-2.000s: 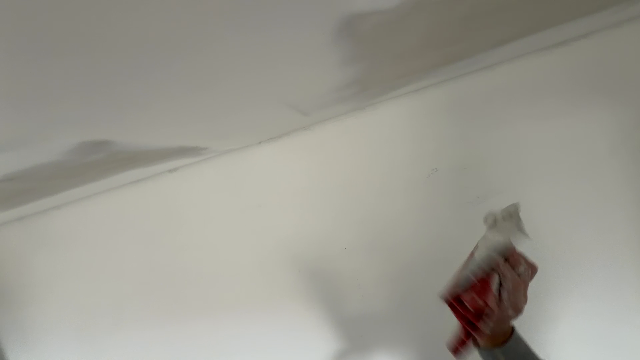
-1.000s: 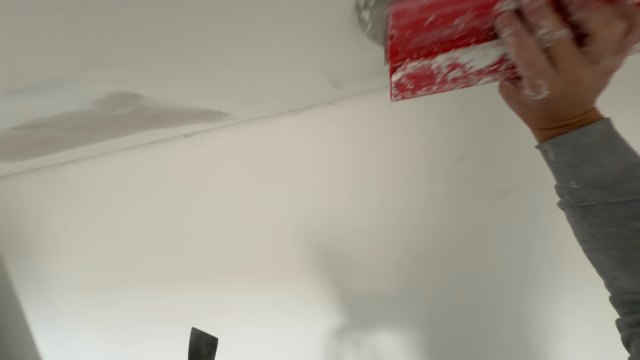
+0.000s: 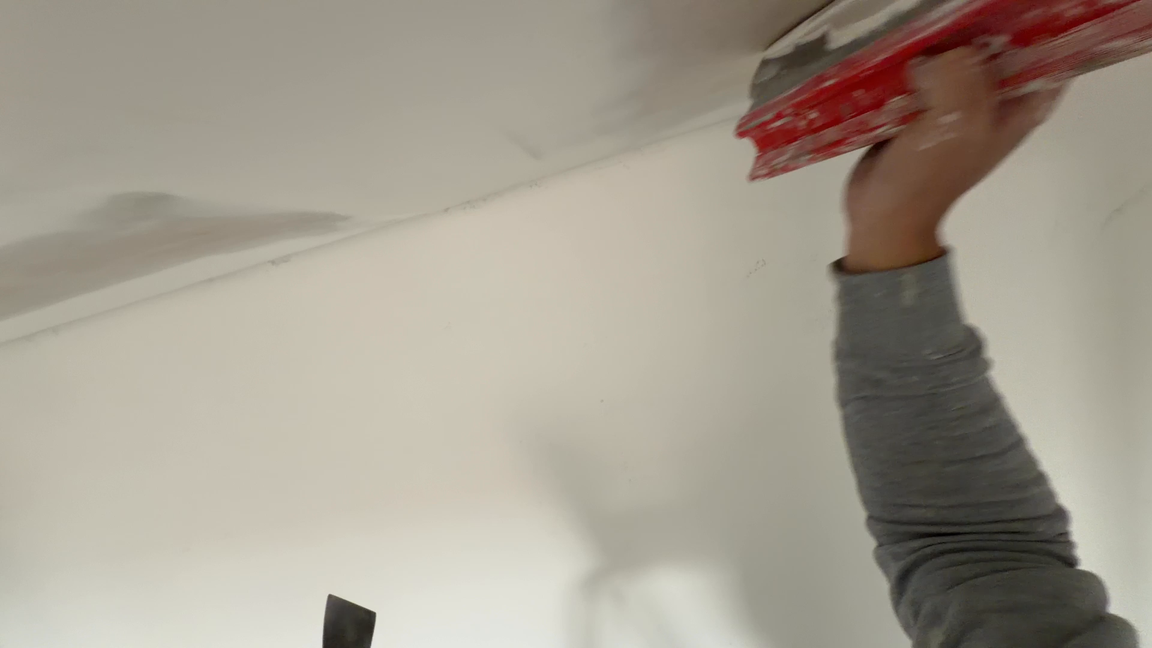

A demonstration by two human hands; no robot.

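My right hand [image 3: 945, 153] is raised at the upper right, its fingers wrapped around the red body of a wide plastering blade [image 3: 837, 108]. White compound is smeared on the red body and on my fingers. The grey end of the tool lies up at the ceiling [image 3: 405, 99], close to its joint with the wall; blur hides whether it touches. Low on the left, the dark metal blade of what looks like a putty knife [image 3: 349, 621] pokes into view, its handle cut off by the frame. My left hand is out of view.
The pale wall [image 3: 450, 378] meets the ceiling along a slanting corner line. A darker, damp-looking patch of compound [image 3: 162, 238] spreads along the ceiling at the left. A soft shadow falls on the lower wall.
My right hand, low at the right two seconds ago, has risen to the ceiling with the red tool. The dark blade at the bottom has come into view since the first frame.
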